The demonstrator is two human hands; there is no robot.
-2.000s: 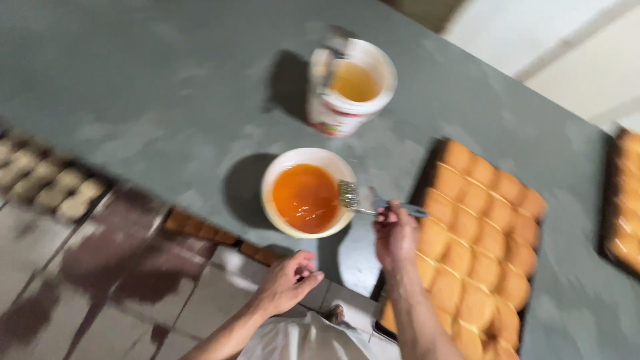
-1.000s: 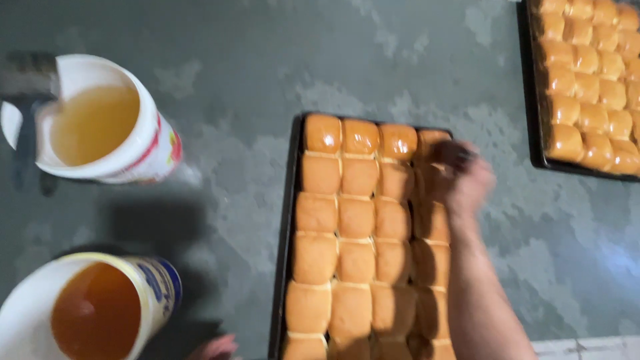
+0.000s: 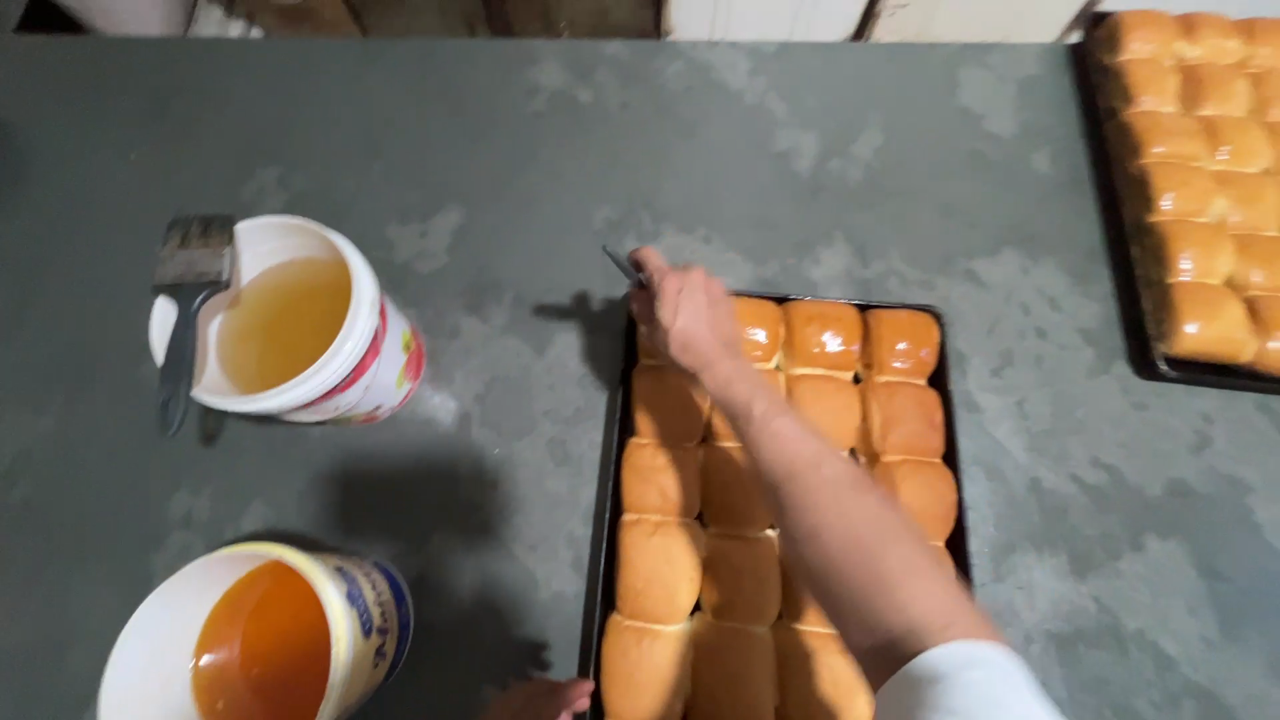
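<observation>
My right hand (image 3: 685, 310) grips a brush by its dark handle (image 3: 622, 266) over the top left corner of a black baking tray (image 3: 612, 480) of bread rolls (image 3: 660, 568); the bristles are hidden. The top row looks glossy, the rows below more matte. At the bottom edge, part of my left hand (image 3: 545, 699) shows beside the tray's left rim; whether it grips the rim cannot be told. A bucket of orange liquid (image 3: 265, 640) stands at the lower left. Above it is a white bucket of yellowish liquid (image 3: 285, 325), with a flat paintbrush (image 3: 190, 290) resting across its rim.
A second black tray (image 3: 1115, 230) of glossy rolls (image 3: 1190, 190) lies at the upper right, cut off by the view. Both trays and both buckets stand on a grey worktop (image 3: 500, 130). White and brown panels (image 3: 765, 18) run along its far edge.
My right hand, which held the brush at the bowl of orange liquid two seconds ago, has moved to the rolls, then from the tray's top right to its top left. The view has shifted greatly.
</observation>
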